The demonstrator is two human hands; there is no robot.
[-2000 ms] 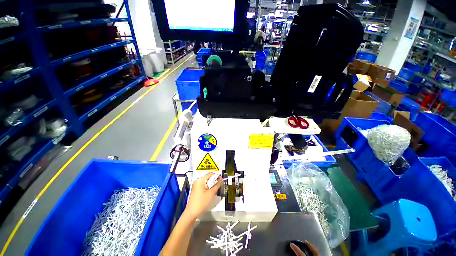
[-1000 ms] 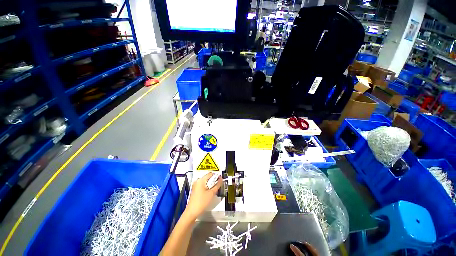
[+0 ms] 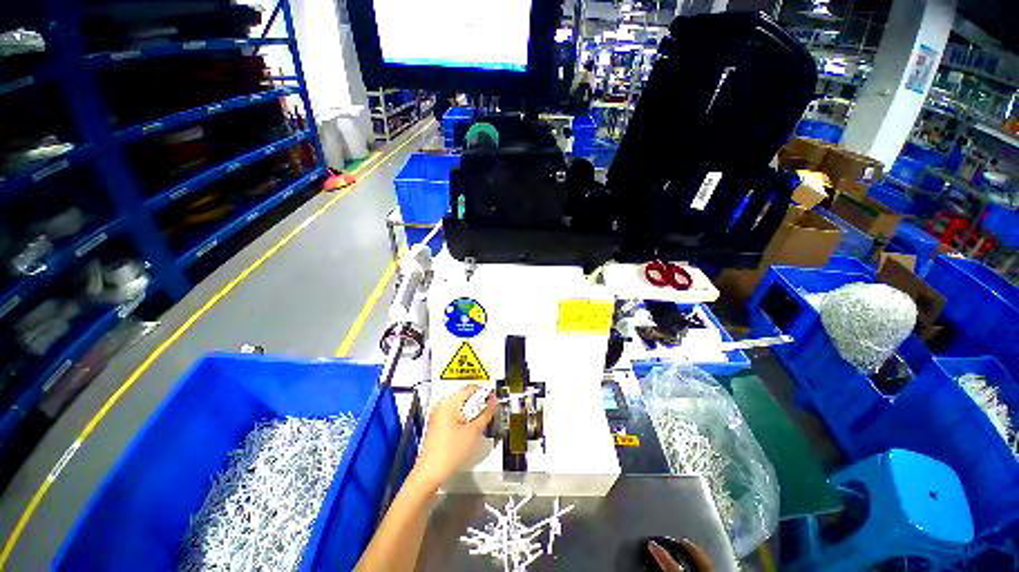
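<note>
My left hand point(image 3: 456, 430) is at the left side of the dark and silver work fixture point(image 3: 518, 416), closed on a small bunch of white stick parts point(image 3: 477, 402). One thin white stick reaches from the fingers to the fixture. A dark upright strip point(image 3: 515, 363) runs through the fixture. My right hand point(image 3: 691, 555) is at the bottom edge, partly cut off, resting on a black mouse point(image 3: 662, 554). A small loose pile of white sticks point(image 3: 514, 536) lies on the grey metal tray point(image 3: 626, 516).
A blue tote point(image 3: 123, 503) of white sticks stands left. The white machine body point(image 3: 481, 478) is in front, with a small control panel point(image 3: 615, 399) at its right. A clear bag point(image 3: 710, 453) of sticks and a blue stool point(image 3: 918, 492) are right. Red scissors point(image 3: 667, 276) lie behind.
</note>
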